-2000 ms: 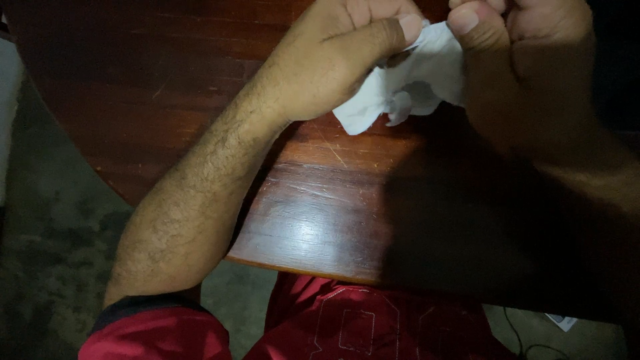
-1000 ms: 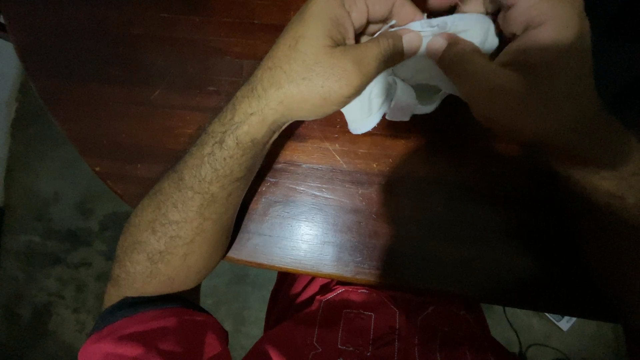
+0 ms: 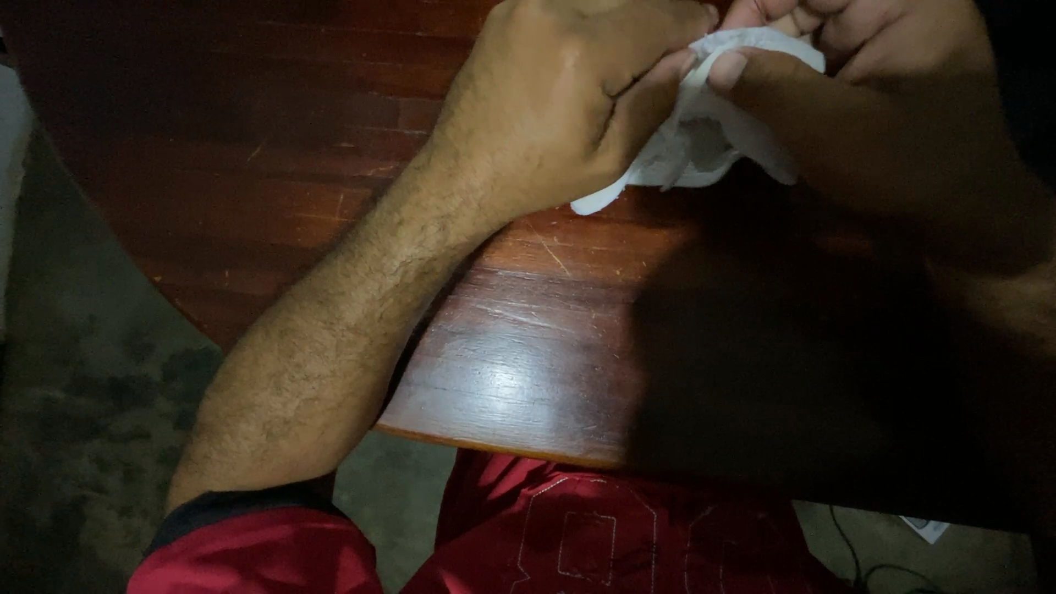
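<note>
A crumpled piece of thin white cloth or paper [image 3: 693, 153] hangs between my hands at the upper right, just above the wooden table. My left hand [image 3: 569, 91], back of the hand up, pinches its upper left edge between thumb and fingers. Its fingertips partly leave the frame at the top. My right hand [image 3: 866, 107] grips the upper right part, the thumb lying on the near face and the fingers behind. The two hands' fingertips almost meet. Folds and a shaded hollow show in the lower part of the white piece.
The dark, scratched wooden table [image 3: 520, 363] has a curved edge at the left and near side. Dark shadow covers its right part. Below are my red clothing [image 3: 594, 528], a greenish floor [image 3: 91, 371], a thin black cable [image 3: 850, 549] and a small pale item [image 3: 928, 526].
My left hand has turned so that its back faces up, its fingers still at the white piece. The white piece has shifted and been refolded between the hands.
</note>
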